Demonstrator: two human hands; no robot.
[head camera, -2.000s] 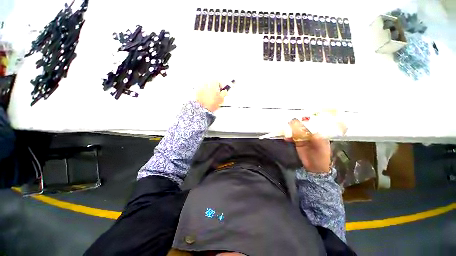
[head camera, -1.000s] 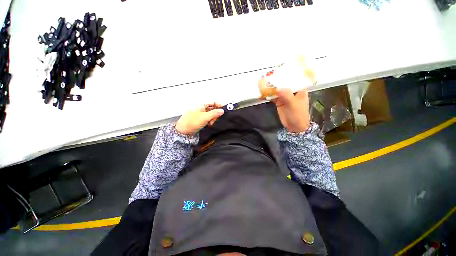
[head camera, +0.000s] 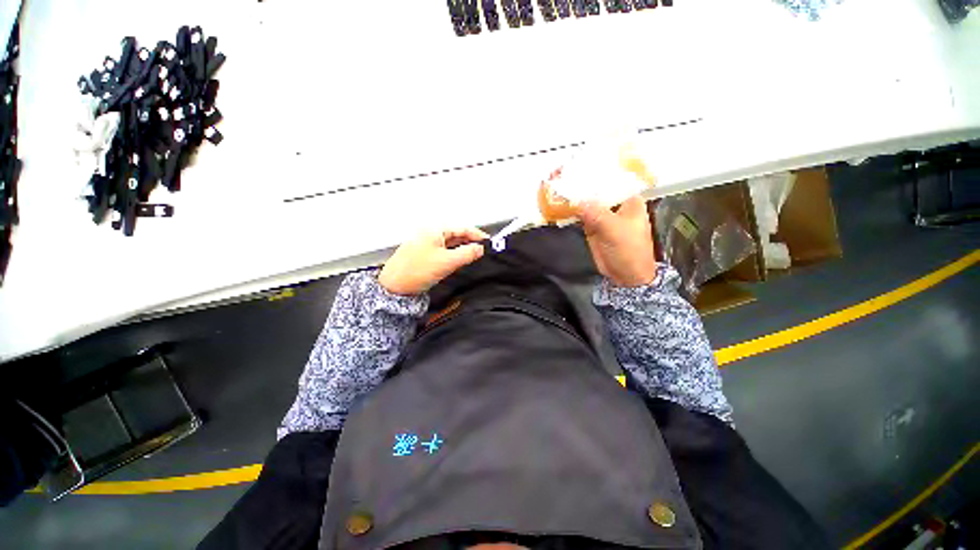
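My left hand (head camera: 434, 260) pinches one black strap tab (head camera: 498, 245) between thumb and fingers just off the table's front edge; the tab's pale dot shows and most of the rest blends with the dark apron. My right hand (head camera: 620, 239) grips the glue bottle (head camera: 591, 181) by its side. The bottle lies tilted, its pale nozzle pointing down and left, with the tip at or very near the tab's dot. Contact is too small to tell. A row of black tabs (head camera: 553, 13) is cut off by the top edge.
A heap of loose tabs (head camera: 161, 107) with a white scrap (head camera: 95, 140) lies on the white table (head camera: 355, 118) at the left. Another heap (head camera: 9, 161) is cut off at the far left. Open cardboard boxes (head camera: 804, 220) stand below the table at right; a metal-framed stand (head camera: 129, 414) is below left.
The view has swung so the rows moved up. My hands came together at the table edge. In the last second the bottle moved left and its nozzle came down to the tab.
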